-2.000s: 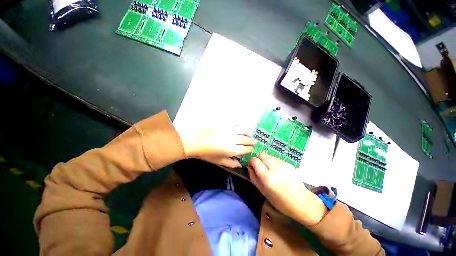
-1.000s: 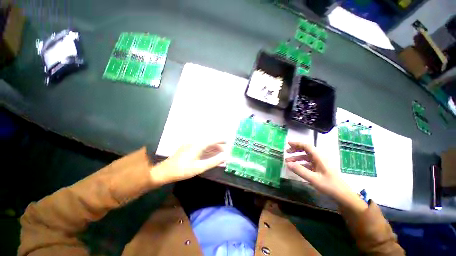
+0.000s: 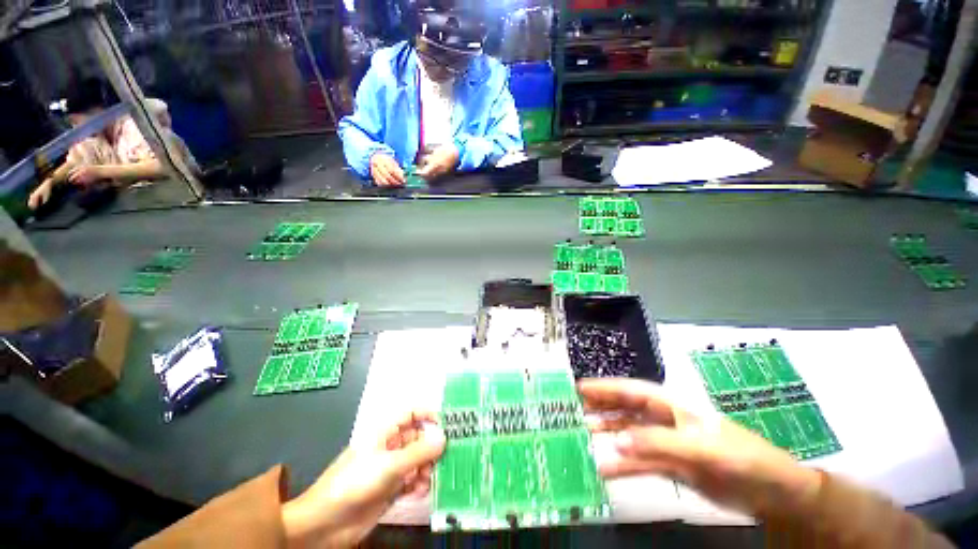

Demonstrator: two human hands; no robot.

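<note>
A green PCB panel [image 3: 519,450] is raised in front of me above the white paper, with dark parts across its middle band and at its top and bottom edges. My left hand [image 3: 381,472] grips its left edge. My right hand [image 3: 686,440] is at its right edge, fingers against the side. Behind the panel stand two black bins, one with white components [image 3: 517,324], the other with small black components [image 3: 603,352]. The panel hides part of the left bin's front.
Another panel [image 3: 767,397] lies on white paper [image 3: 890,429] at right. More panels [image 3: 308,349] lie on the dark green bench. A dark packet [image 3: 191,370] and an open carton [image 3: 91,359] are at left. A person in blue [image 3: 434,118] sits opposite; another person is at far left.
The view has tilted up to show the far side of the bench. The panel, lying on the paper before, is now lifted between my hands, which have closed in on its edges.
</note>
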